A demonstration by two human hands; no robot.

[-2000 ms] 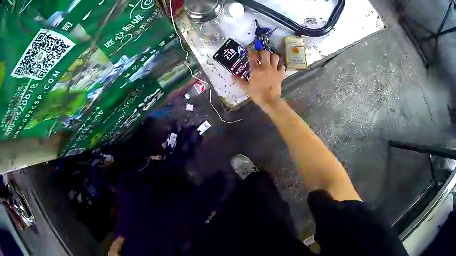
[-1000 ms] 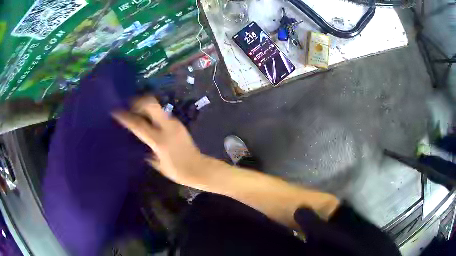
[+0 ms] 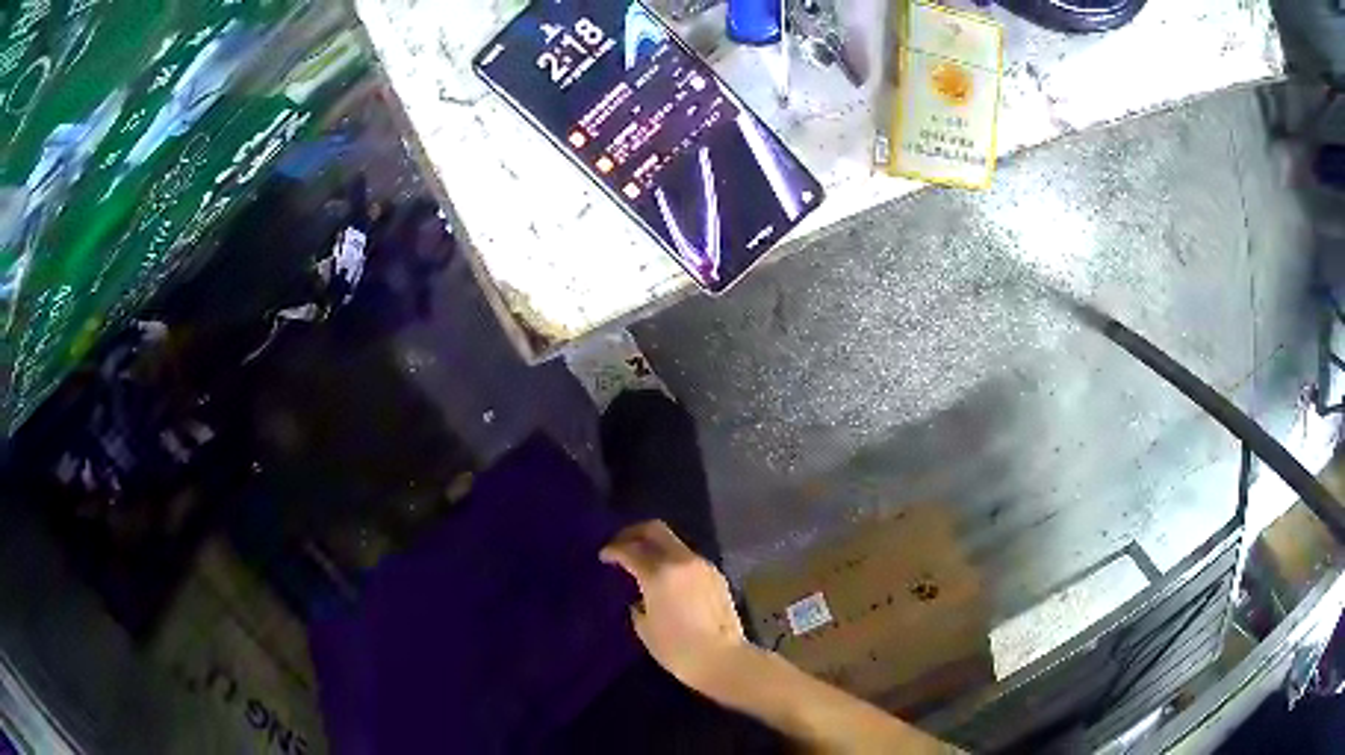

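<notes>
A dark purple garment panel [image 3: 472,605] hangs low at the bottom centre-left. My right hand [image 3: 686,605] is at its right edge, with the thumb and fingertips closed on the cloth. My left hand is not in view. A smartphone [image 3: 649,140] with a lit screen showing 2:18 lies on the white marbled surface [image 3: 516,280] at the top.
A yellow-white box [image 3: 946,96] and a blue object [image 3: 754,19] are beside the phone. Green printed sacking [image 3: 177,118] is at upper left, with dark cloth and scraps below it. A flat cardboard piece [image 3: 870,605] lies on the floor. A dark bar [image 3: 1195,391] crosses the right side.
My right hand has left the phone and is now at the purple panel, which came into view and moved lower and rightward. The view is closer to the phone, whose screen stays lit.
</notes>
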